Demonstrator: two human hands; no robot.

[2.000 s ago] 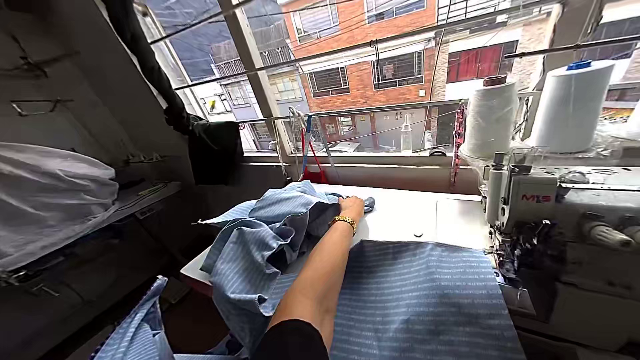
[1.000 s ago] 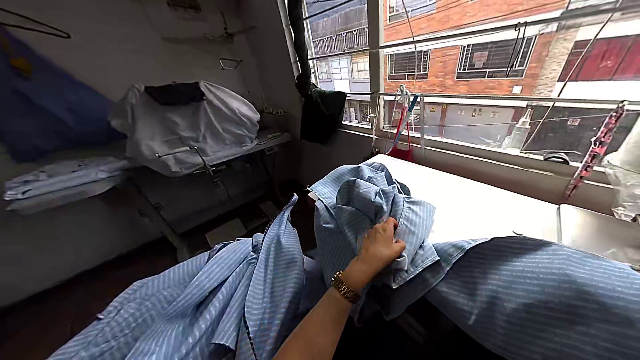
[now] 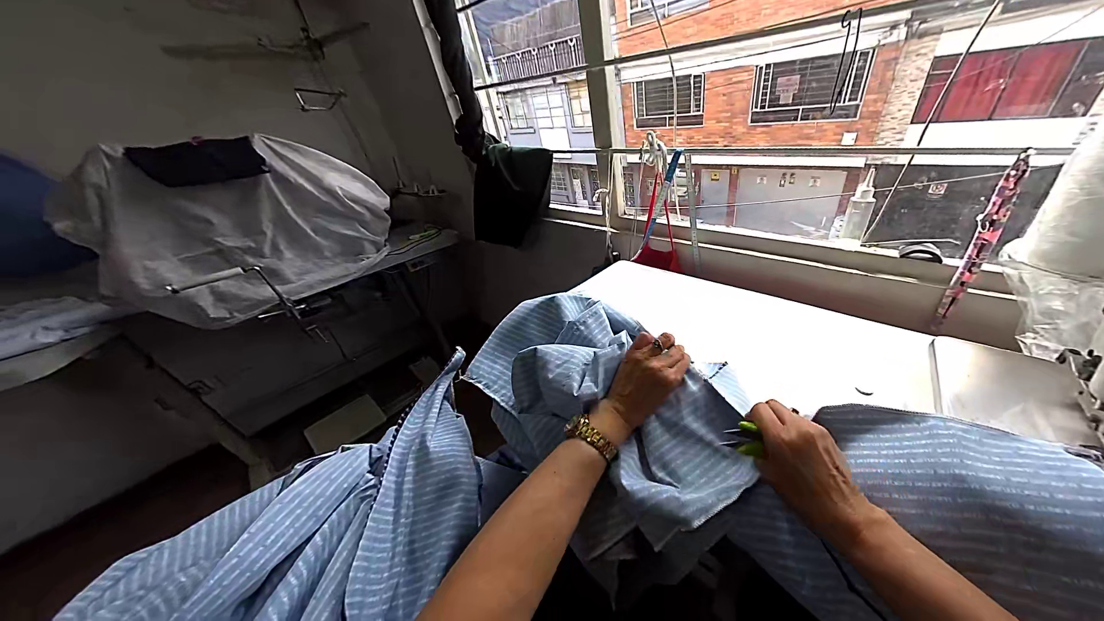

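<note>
Blue striped fabric (image 3: 561, 371) lies bunched over the near left part of the white sewing table (image 3: 733, 319). My left hand (image 3: 647, 375), with a gold-coloured watch or bracelet at the wrist, grips a fold of it. In my right hand (image 3: 798, 457) is a small green-handled pair of thread snips (image 3: 749, 438), its blades pointing left over the cloth. A second spread of the striped fabric (image 3: 975, 492) covers the table's right near side. More of the same cloth (image 3: 414, 509) hangs at the lower left, with a dark stitched edge.
A machine under a white cover (image 3: 233, 224) stands on another table at the left. A barred window (image 3: 776, 155) runs behind the worktable, with a dark cloth (image 3: 513, 190) and a red-handled item (image 3: 660, 250) hanging by it. Plastic-wrapped thread (image 3: 1065, 233) and part of a machine (image 3: 1087, 379) stand at the right.
My right hand has come into view with the green snips. My left hand still holds the bunched fabric. The view has swung left since two seconds ago.
</note>
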